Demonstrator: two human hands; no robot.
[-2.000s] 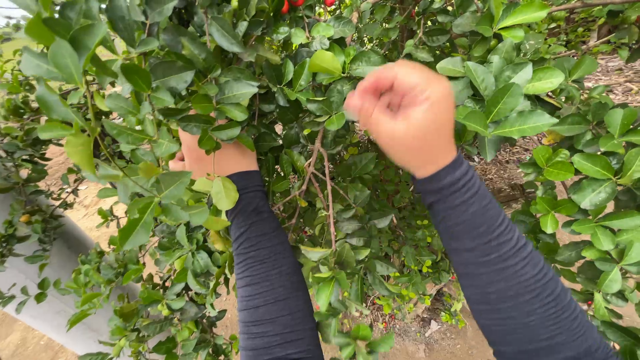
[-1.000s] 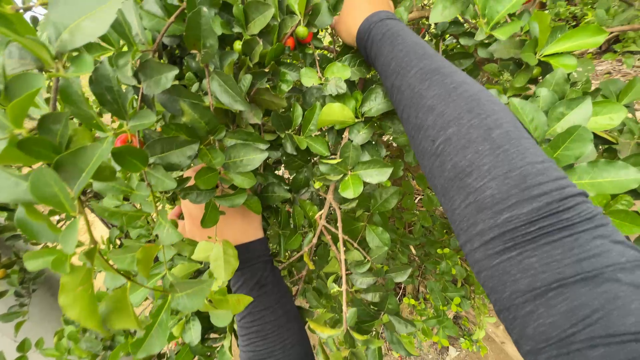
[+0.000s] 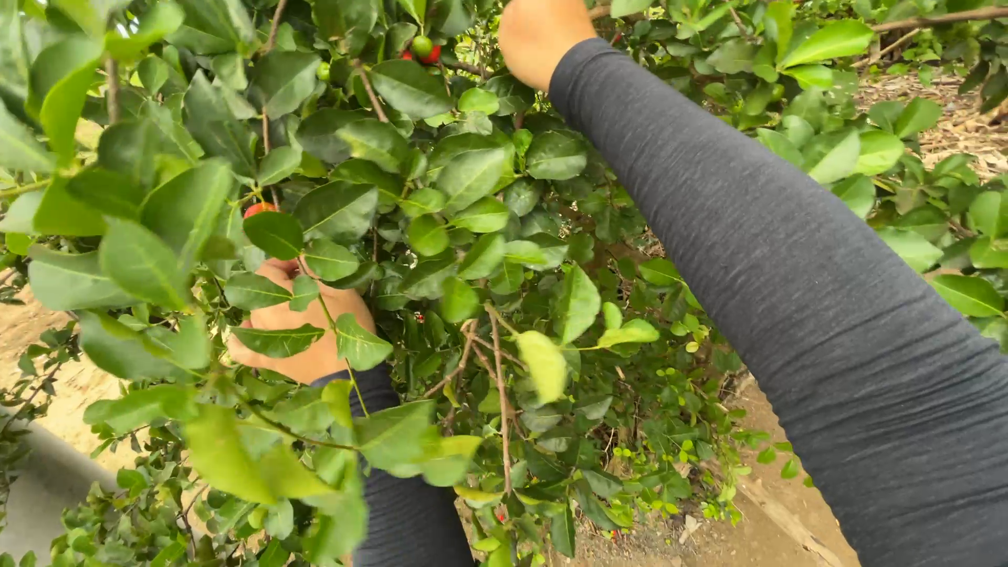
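Observation:
My left hand (image 3: pixel 303 331) is among the leaves of a green bush, left of the middle; leaves cover its fingers, so what it holds is hidden. A red fruit (image 3: pixel 260 209) shows partly behind a leaf just above it. At the top edge, my right hand (image 3: pixel 543 39) reaches into the branches, its fingers hidden or out of the frame. A green fruit (image 3: pixel 422 45) and a red fruit (image 3: pixel 431 55) hang a little to its left. Dark sleeves cover both forearms.
Bare brown twigs (image 3: pixel 500 386) stick out in the middle of the bush. A woody branch (image 3: pixel 937 19) crosses the upper right. A grey smooth surface (image 3: pixel 55 488) lies at the lower left, beside sandy ground (image 3: pixel 67 386). Dry litter (image 3: pixel 961 130) covers the ground at the right.
My right hand, raised with curled fingers in front of the bush two seconds ago, has moved up into the branches at the top. My left hand stays among the leaves.

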